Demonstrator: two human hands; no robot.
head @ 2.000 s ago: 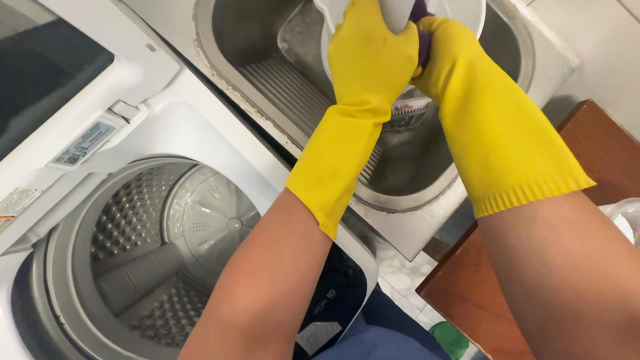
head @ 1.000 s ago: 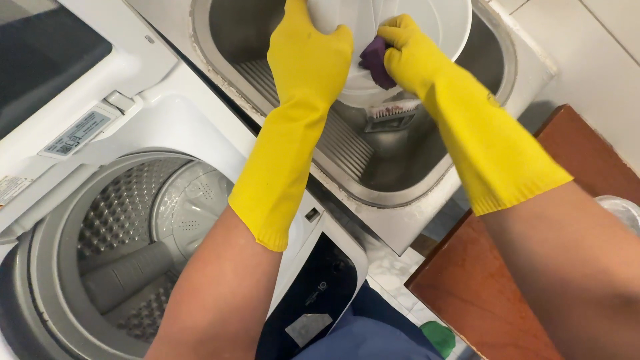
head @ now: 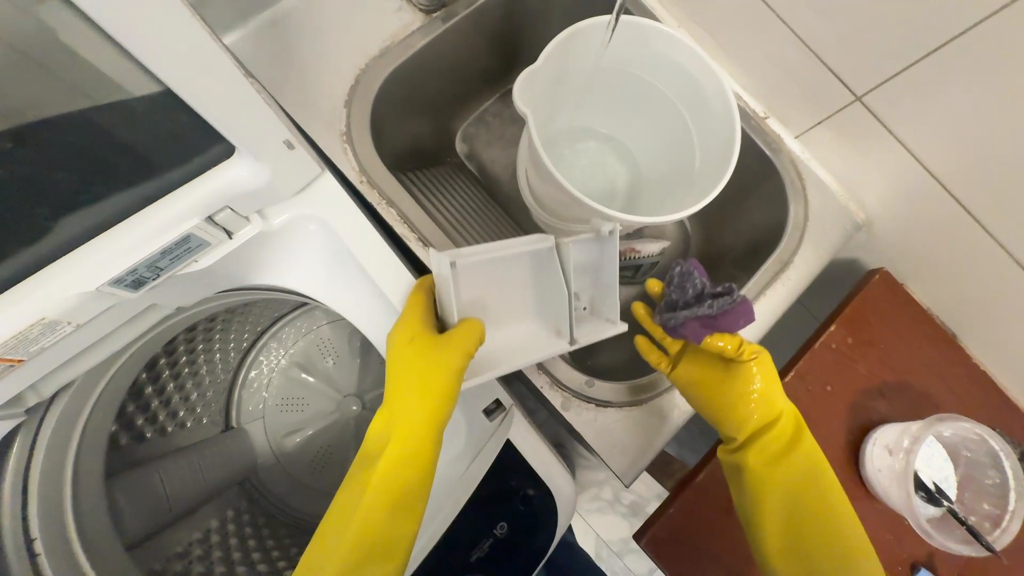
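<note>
A yellow rubber glove covers each hand. My left hand (head: 428, 344) grips the left end of a white plastic detergent drawer (head: 512, 300), which has a divider and is held over the near edge of the sink. My right hand (head: 712, 368), palm up and wet, holds a purple scrubbing sponge (head: 704, 308) just right of the drawer. Beyond them a white plastic bucket (head: 632, 128) stands in the steel sink, with water running into it from above. A brush (head: 642, 254) lies in the sink, partly hidden behind the drawer.
At left is a top-loading washing machine (head: 328, 216) with its lid raised and drum (head: 296, 400) exposed. The sink rim (head: 788, 200) borders a tiled wall. On a reddish-brown board (head: 880, 360) at right stand plastic tubs (head: 960, 496), with white powder and a dark spoon.
Both hands have come back from over the bucket toward the sink's near edge. The drawer, mostly hidden before, now shows plainly. Sponge and right hand have moved away from the bucket.
</note>
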